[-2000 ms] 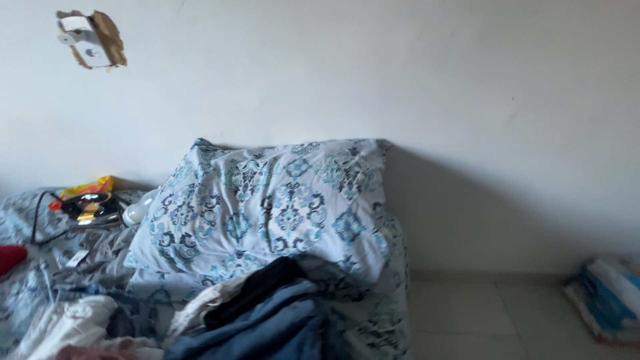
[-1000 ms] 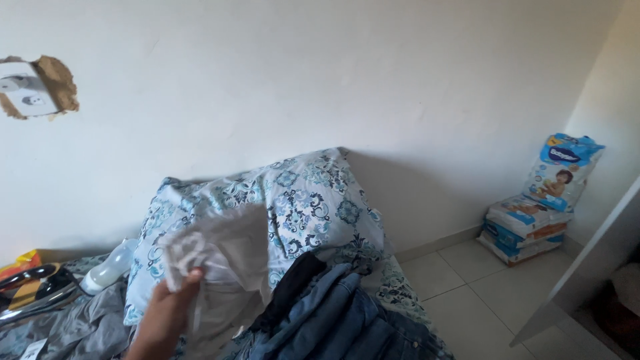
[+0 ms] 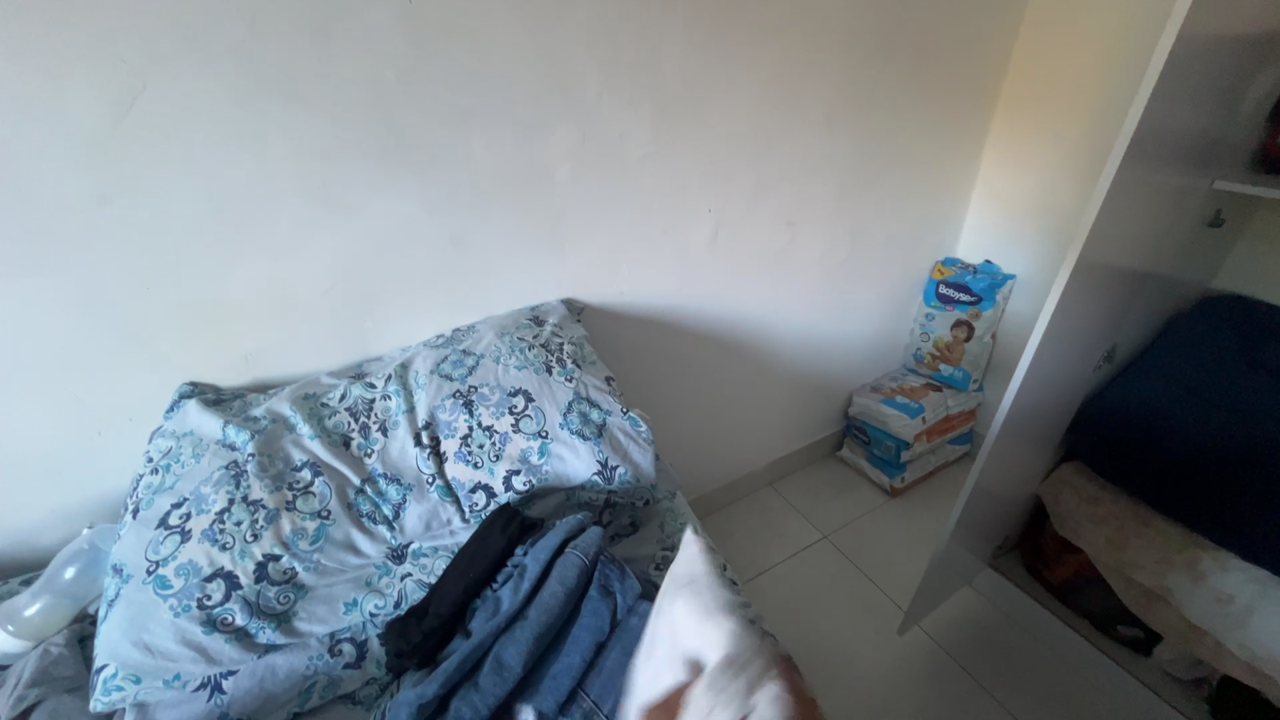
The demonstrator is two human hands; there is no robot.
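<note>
A white garment point(image 3: 705, 635), blurred by motion, is at the bottom, right of the folded jeans point(image 3: 545, 625). Skin of my left hand point(image 3: 668, 704) shows at its lower left, gripping the cloth; most of the hand is hidden or cut off. Another blurred patch of skin at the garment's right edge looks like my right hand point(image 3: 800, 690), whose hold is unclear. The jeans lie side by side on the bed with a black garment point(image 3: 460, 590) at their left. Behind them a pillow point(image 3: 400, 480) with a blue floral pattern leans on the wall.
A translucent plastic bottle point(image 3: 62, 590) lies on the bed at the left, by grey cloth point(image 3: 45, 670). Packs of diapers point(image 3: 915, 405) are stacked in the corner on the tiled floor point(image 3: 850, 590). At the right, an open wardrobe door point(image 3: 1080, 300) stands before shelves holding dark blue bedding point(image 3: 1190, 430).
The view has swung right, bringing in the wardrobe. My left hand, holding a whitish garment before the pillow a second ago, now shows right of the jeans. The second patch of skin has appeared.
</note>
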